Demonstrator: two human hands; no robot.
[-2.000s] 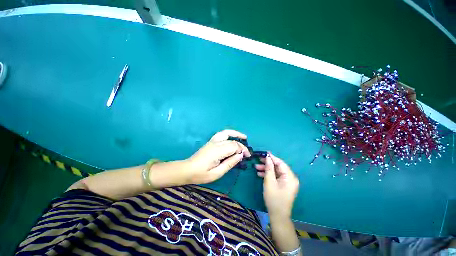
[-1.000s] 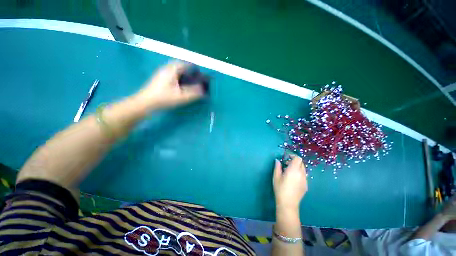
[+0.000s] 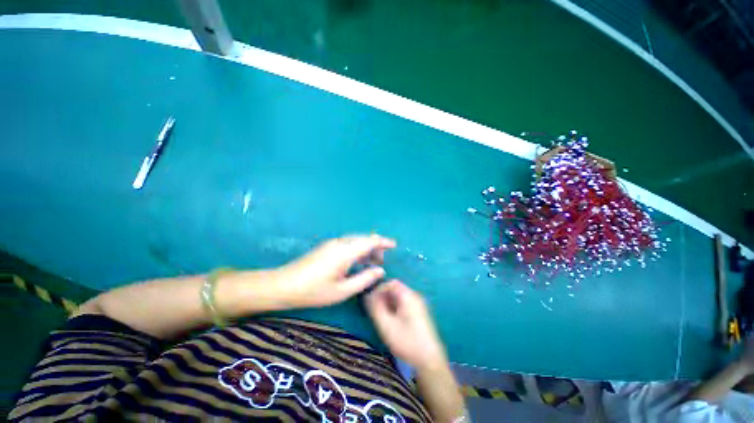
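My left hand [image 3: 335, 268] is at the lower middle, close in front of my body, with its fingers curled round a small dark housing [image 3: 368, 285]. The housing is mostly hidden by my fingers. My right hand [image 3: 403, 320] is just right of it, slightly blurred, with its fingertips bent in close to the housing. Whether a wire is between those fingertips cannot be seen. A large heap of red lead wires [image 3: 579, 223] with white tips lies at the right of the bench.
A brown carton [image 3: 603, 163] stands behind the heap at the white rail [image 3: 397, 105]. Slim silver tweezers [image 3: 155, 154] lie at the left. A small pale mark or piece [image 3: 246, 201] is on the bench. Another person's arm [image 3: 727, 378] shows at the lower right edge.
My left hand has come back from near the white rail with a dark housing. My right hand has moved left from the wire heap to meet it. The view has shifted slightly.
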